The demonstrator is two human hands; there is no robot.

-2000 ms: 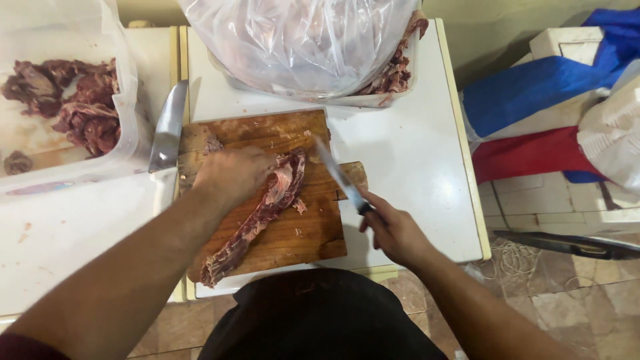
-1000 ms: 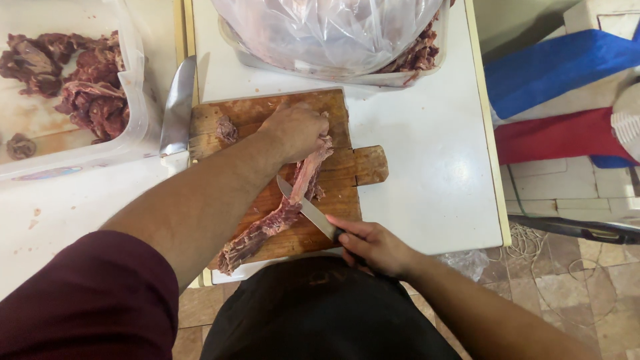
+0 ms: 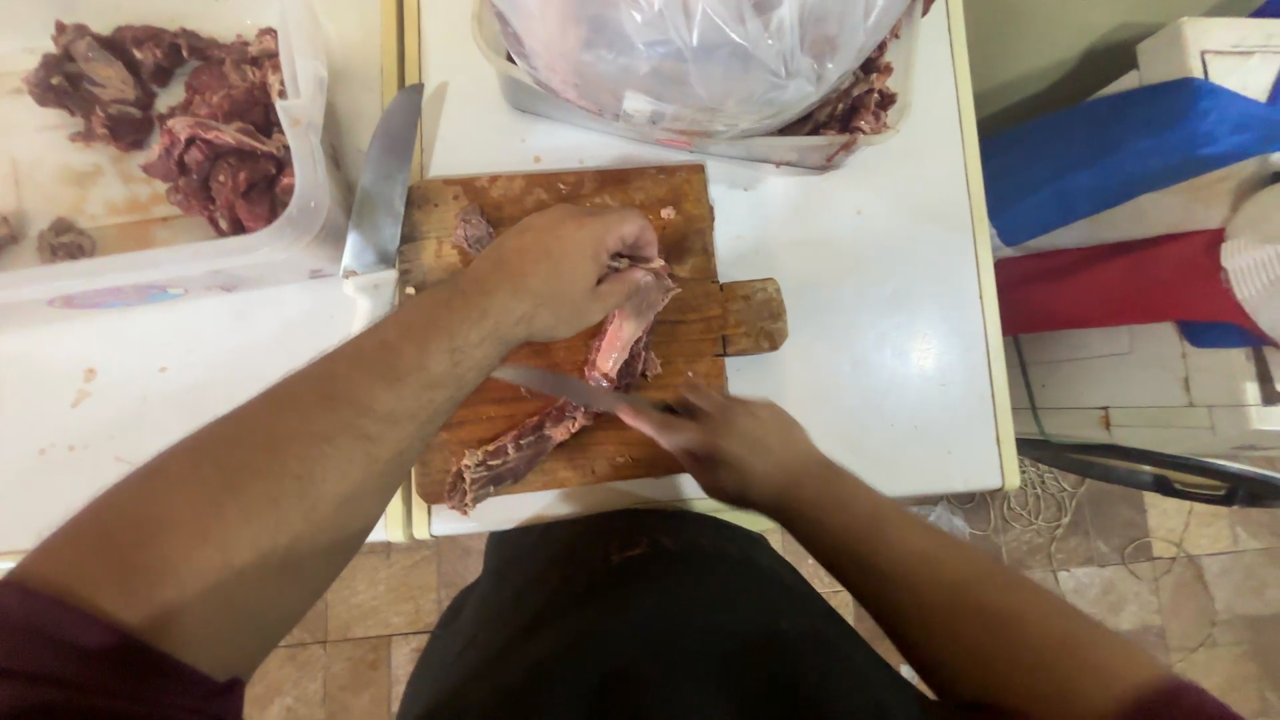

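My left hand (image 3: 570, 270) grips the upper end of a long strip of raw meat (image 3: 520, 445) that lies slantwise over a wooden cutting board (image 3: 670, 215). In my right hand (image 3: 735, 440) is a small knife (image 3: 560, 385), its blade across the middle of the strip; motion blurs it, and how deep it cuts I cannot tell. A small meat scrap (image 3: 473, 228) rests on the board behind my left wrist. A larger knife (image 3: 385, 190) with a pale handle lies along the board's left edge, its handle partly behind my left forearm.
A plastic tub (image 3: 305, 130) with pieces of dark raw meat (image 3: 225, 170) stands at the upper left. Behind the board is another plastic container (image 3: 780, 150), with meat and a large clear plastic bag (image 3: 700, 60). The white table's right edge (image 3: 985, 300) lies beyond the board's handle.
Two seconds ago the small knife was held off the meat at the right; now it lies across the strip. My left hand has lifted the strip's upper end.
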